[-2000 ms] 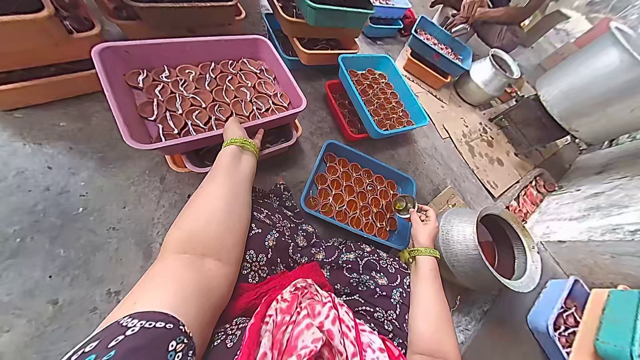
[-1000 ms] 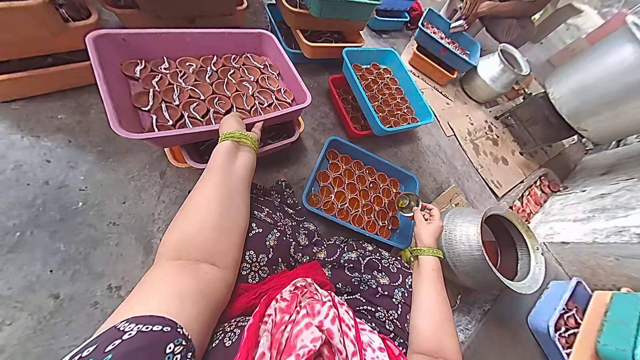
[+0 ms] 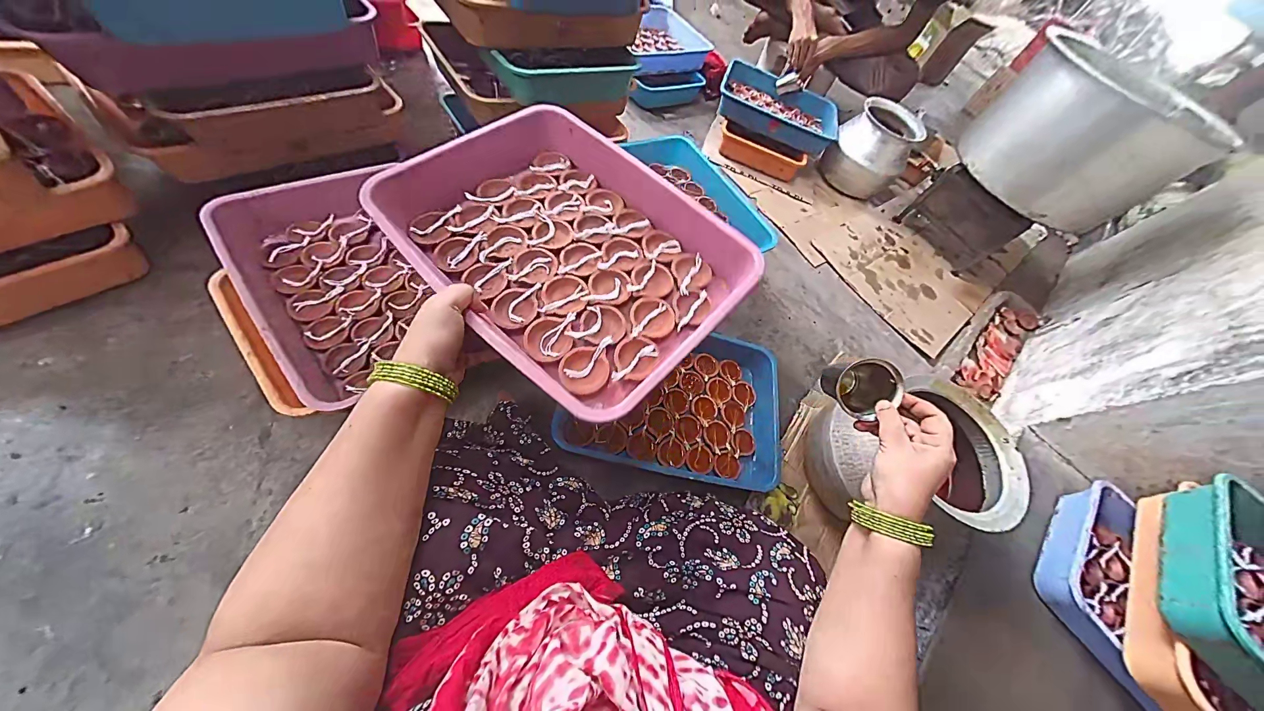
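Note:
My left hand grips the near left edge of a pink plastic tray, which is lifted and tilted, filled with clay lamps with white cotton wicks. Behind it, a second pink tray of wicked lamps rests on an orange one. Partly under the raised tray is a blue tray of lamps that look filled with brownish liquid. My right hand holds a small metal cup by its rim, above the mouth of a dented metal pot with dark liquid inside.
Stacked trays stand at the back left. A light-blue tray lies behind the raised one. Farther back, a person's hands are over another blue tray, near a metal pot and a large vessel. More trays sit at the right.
My left hand has lifted a pink tray off another and brought it right, partly over the blue tray. My right hand with the cup has moved from the blue tray's edge to the pot.

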